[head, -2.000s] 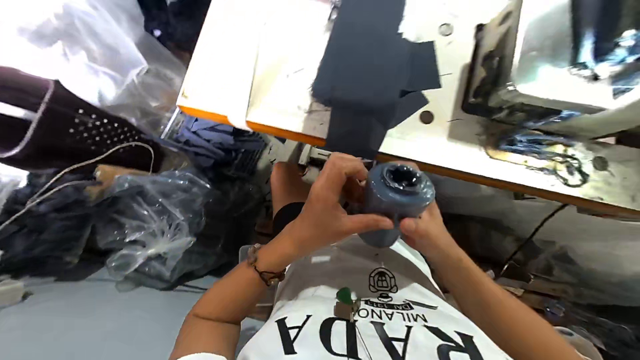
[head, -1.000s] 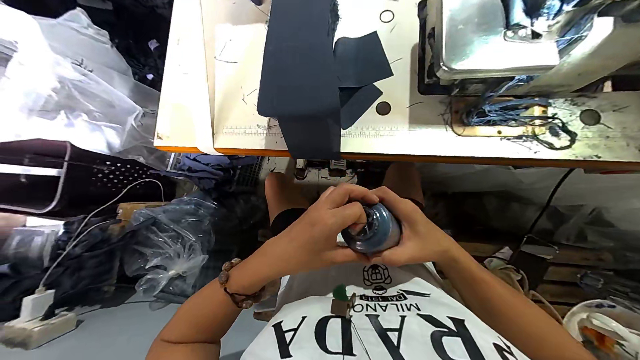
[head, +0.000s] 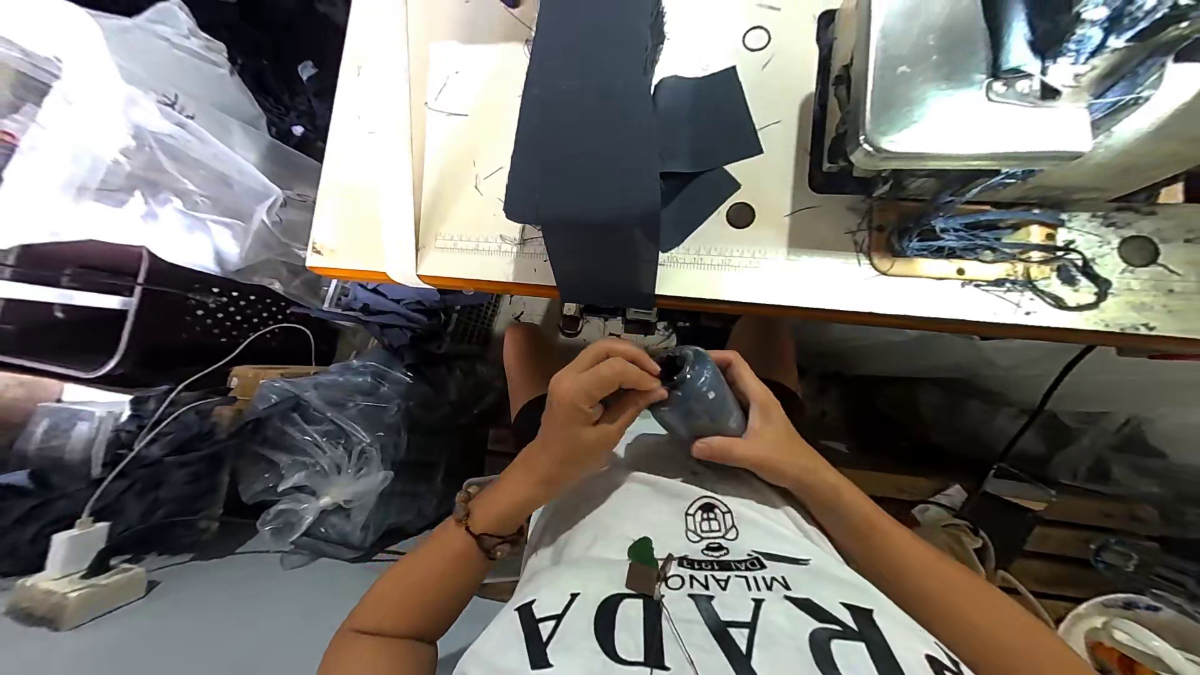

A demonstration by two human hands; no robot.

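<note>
A cone of grey-blue thread (head: 701, 398), wrapped in clear plastic, is tilted above my lap, its open end toward the upper left. My right hand (head: 764, 422) and left hand (head: 605, 398) are both at it: the right is wrapped round its side, and the left has its fingertips pinched at the rim of the open end. Whether the left fingers hold plastic or a thread end is too small to tell. Dark blue fabric pieces (head: 591, 141) lie on the sewing table (head: 469, 187) beyond my hands, one hanging over the edge.
At the right of the table stands an industrial sewing machine (head: 966, 84), with tangled thread (head: 975, 234) near its base. Plastic bags (head: 328, 450) and a dark perforated crate (head: 206, 309) are at the left. A power strip (head: 80, 595) lies at lower left, a bowl (head: 1125, 628) at lower right.
The cone has turned in my hands, from its open end facing up to tilted leftward. My left hand has shifted from gripping its side to its rim. The view has moved.
</note>
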